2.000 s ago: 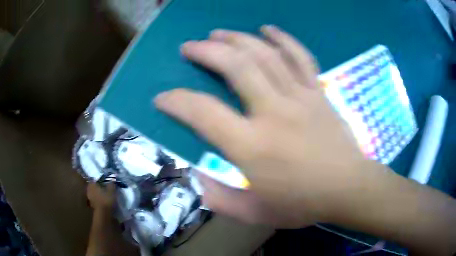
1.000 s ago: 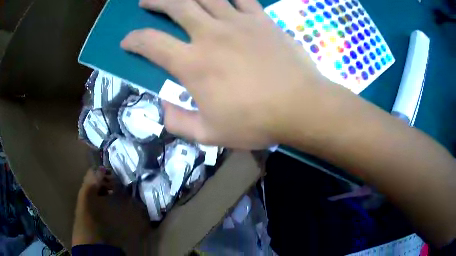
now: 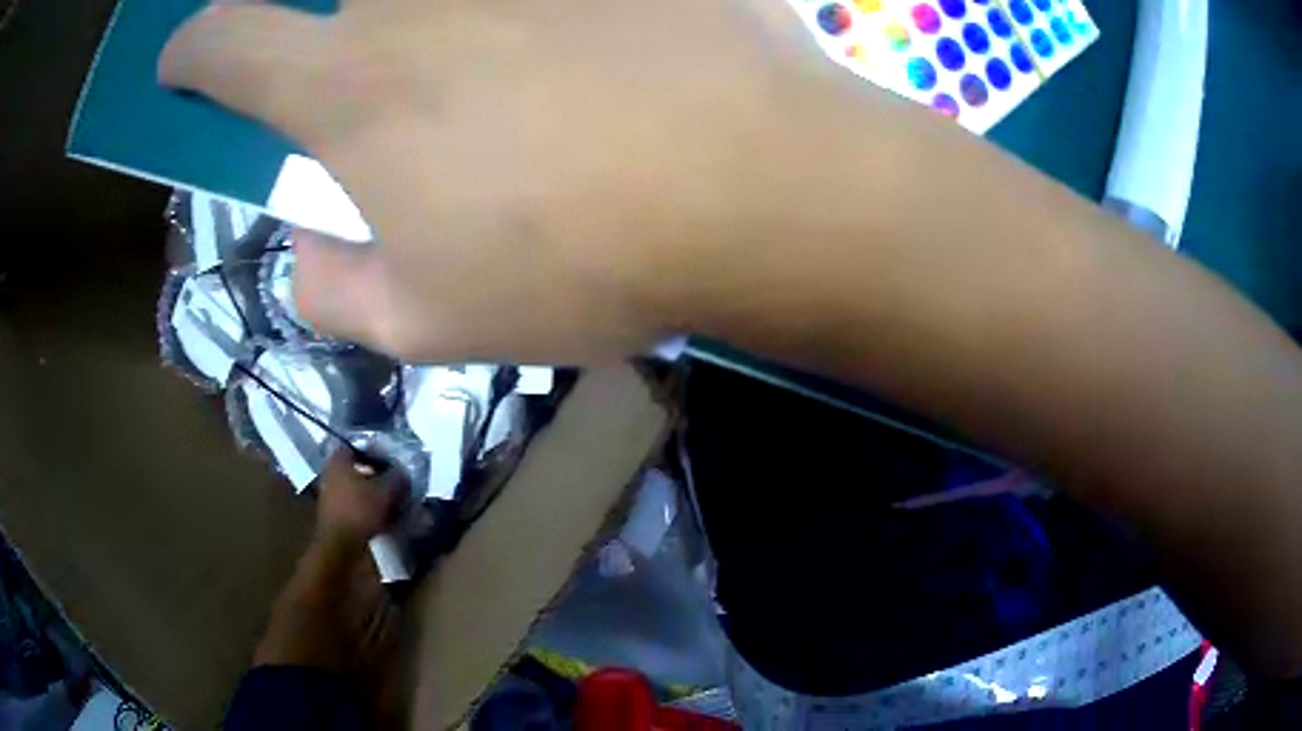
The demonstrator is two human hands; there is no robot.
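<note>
My right hand (image 3: pixel 471 186) reaches in large from the right over the green table's corner, back of the hand up. A small white sticker strip (image 3: pixel 317 197) sticks out between its thumb and fingers at the table edge; the grip is partly hidden. Below, several white dome cameras (image 3: pixel 293 400) in clear air-column bags lie packed in a brown carton (image 3: pixel 550 528). My left hand (image 3: pixel 357 500) reaches up inside the carton from below. Its fingertips are closed on the end of a thin black cable (image 3: pixel 293 407) that runs across the bagged cameras.
A square round-dot sticker sheet (image 3: pixel 985 64) lies on the green table (image 3: pixel 150 122), partly behind my right forearm. A curved white bar (image 3: pixel 1159 114) lies right of it. A long label sheet (image 3: pixel 985 664) hangs at the bottom right. A red item (image 3: pixel 614 700) is at the bottom.
My right hand and the sticker strip have moved left toward the table corner. My left hand has moved right and up to the bagged cameras and taken a cable end. The view has shifted.
</note>
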